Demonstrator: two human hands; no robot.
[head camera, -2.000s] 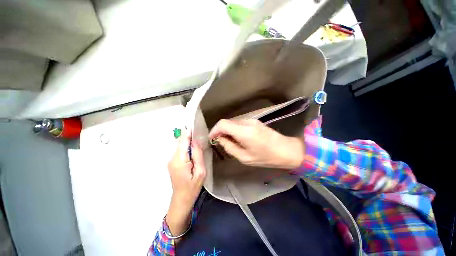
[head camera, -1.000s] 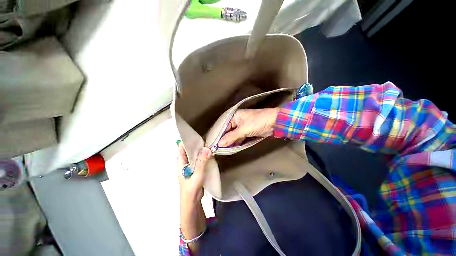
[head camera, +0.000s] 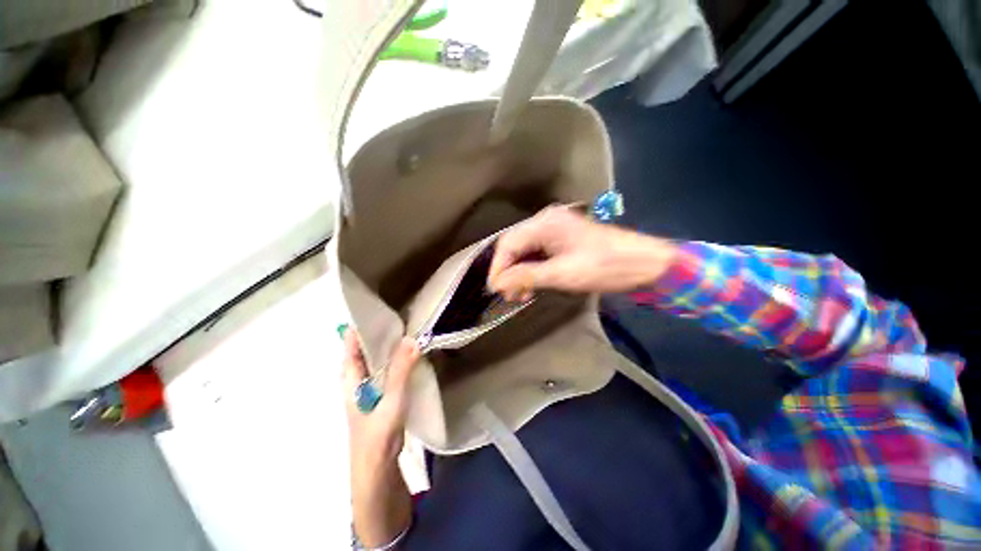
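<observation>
A beige tote bag (head camera: 430, 183) stands open over my dark-aproned lap, its handles looping up and down. The inner zip pocket (head camera: 450, 282) gapes open, with the zipper puller (head camera: 426, 340) at its left end. My left hand (head camera: 379, 420) pinches the bag's left edge by the pocket end, beside blue-wrapped side hardware (head camera: 368, 395). My right hand (head camera: 565, 253) is over the pocket mouth, slightly blurred, its fingers curled; whether it holds anything is hidden. More blue-wrapped hardware (head camera: 608, 205) is on the right edge.
A green-handled tool with a silver collar (head camera: 430, 51) lies on the white-covered table behind the bag. Other beige bags (head camera: 54, 194) stand at left. A red canister (head camera: 140, 396) lies by the white board (head camera: 247, 431) at the lower left.
My right hand was at the zipper end, then inside the pocket, and has now lifted to its mouth. The pocket is open wider. My left hand stays on the bag's left edge.
</observation>
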